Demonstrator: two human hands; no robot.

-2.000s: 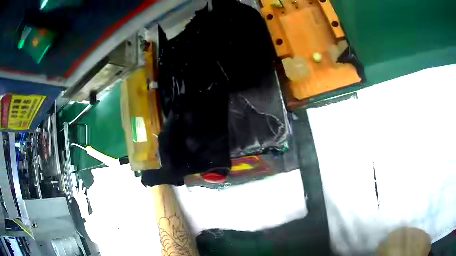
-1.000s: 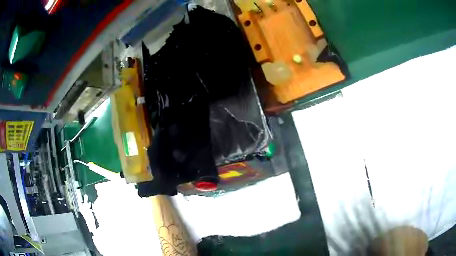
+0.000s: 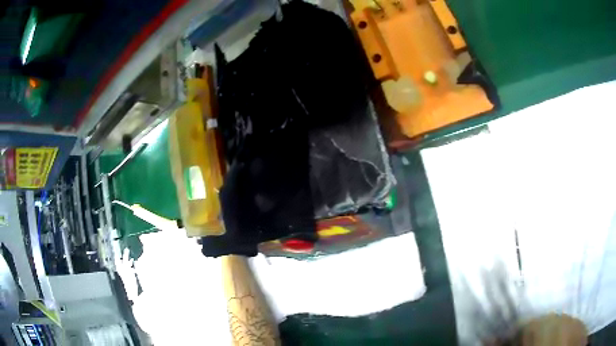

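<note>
The black cover sheet (image 3: 270, 128) lies over the middle of the press base. A yellow-tan fixture block (image 3: 196, 169) stands at its left and an orange fixture block (image 3: 432, 74) lies at its right, with dark holes and no part seen on it. My left forearm (image 3: 246, 297), with line tattoos, reaches up to the black material's near edge; my left hand cannot be told apart from the black there. A blurred, skin-coloured rounded shape (image 3: 555, 331), perhaps my right hand or arm, is cut off at the bottom right; its fingers cannot be made out.
A red button (image 3: 297, 244) and a yellow patch (image 3: 332, 231) show on the press base front. The press head (image 3: 128, 121) and warning label (image 3: 30, 167) are at left. A white-handled tool (image 3: 152, 217) lies beyond the left block. White covers (image 3: 540, 203) lie over the green surface (image 3: 554, 40).
The whole view has shifted slightly, first one way and then back. My left forearm still meets the black material's edge, and the fixture blocks look unchanged.
</note>
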